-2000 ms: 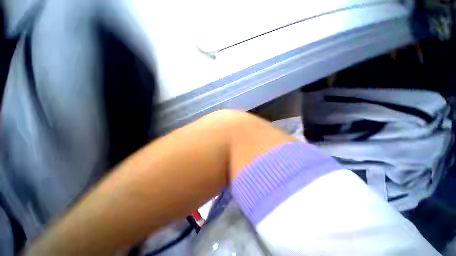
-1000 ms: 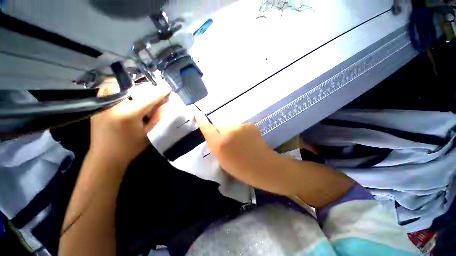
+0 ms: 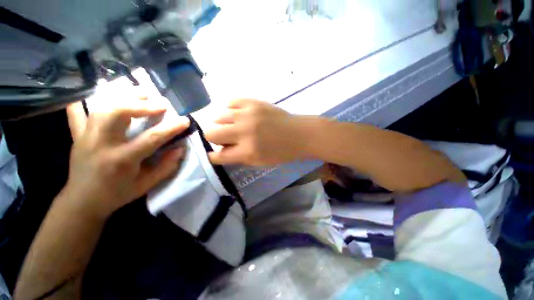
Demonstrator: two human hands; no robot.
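A white garment piece with black bands (image 3: 190, 202) runs from under the machine head over the table's front edge. A narrow black strip (image 3: 227, 181) lies along its right edge, up to the grey knob (image 3: 184, 85). My left hand (image 3: 111, 152) is left of the knob, its fingers bent around the piece's upper part. My right hand (image 3: 254, 133) is right of it, with its fingertips closed at the black strip. The needle and presser foot are hidden behind the knob and fingers.
The sewing machine head (image 3: 52, 53) fills the upper left. The white table (image 3: 334, 53) has a ruler scale at its front edge. Blue-handled scissors (image 3: 466, 50) hang at its far right end. White and black fabric (image 3: 486, 161) is heaped at right, below the table.
The view has shifted. The black strip along the piece's edge now shows, and my right fingertips are closed at it instead of pointing beside the knob. My left fingers are more spread.
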